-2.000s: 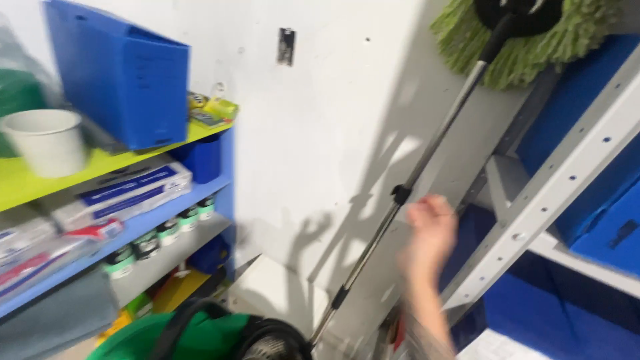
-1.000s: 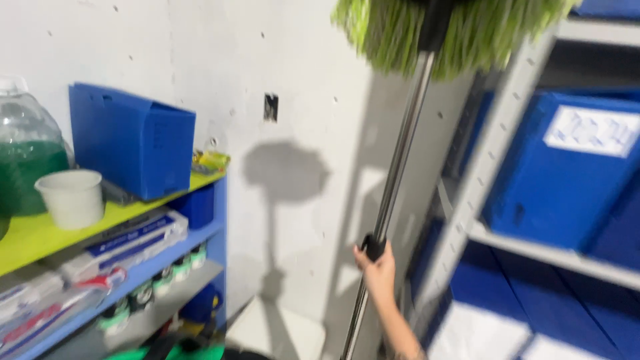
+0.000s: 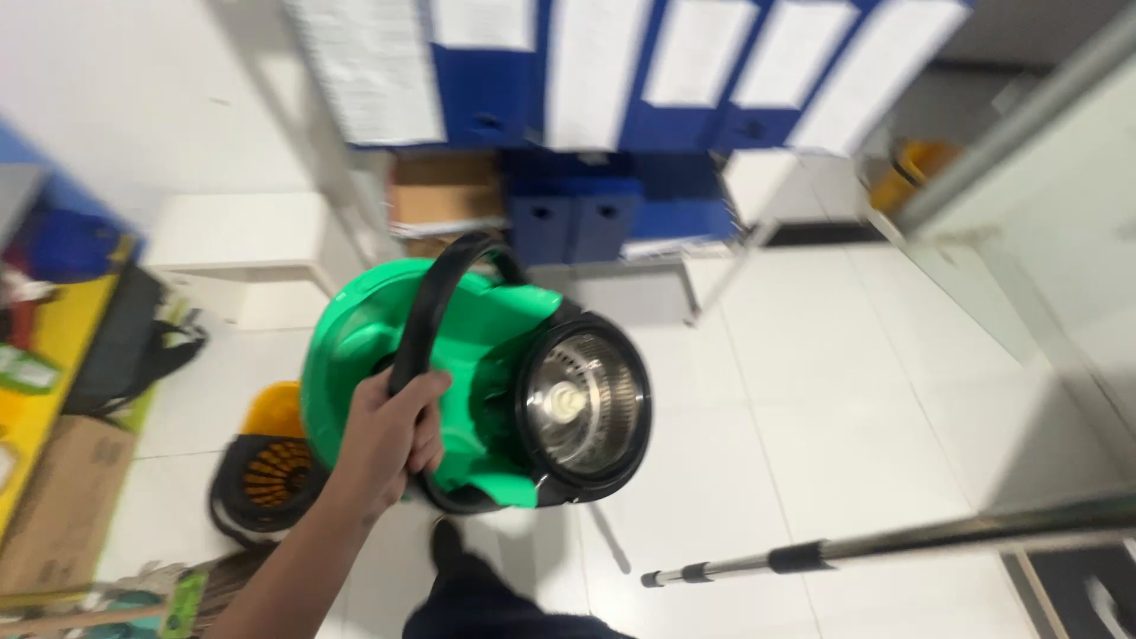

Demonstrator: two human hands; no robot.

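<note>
My left hand (image 3: 395, 439) grips the black carrying handle (image 3: 430, 311) of a green spin-mop bucket (image 3: 364, 311). The bucket hangs tilted over the floor, with its perforated metal spin basket (image 3: 583, 404) on the right side. At the lower right, the metal mop pole (image 3: 870, 546) lies slanted across the view, and its far part runs out past the right edge. The mop head and my right hand are out of view, so what holds the pole is hidden.
Blue file boxes (image 3: 581, 222) fill the shelving ahead. A white stool-like unit (image 3: 235, 231) stands left of them. A second bucket, black and yellow (image 3: 275, 470), is on the floor near a yellow shelf (image 3: 84, 355). Glass panels (image 3: 1029, 204) stand at right.
The view has swung down to the floor. The mop pole, upright in my right hand a second ago, now lies sideways at lower right. My left hand has come into view holding the green bucket.
</note>
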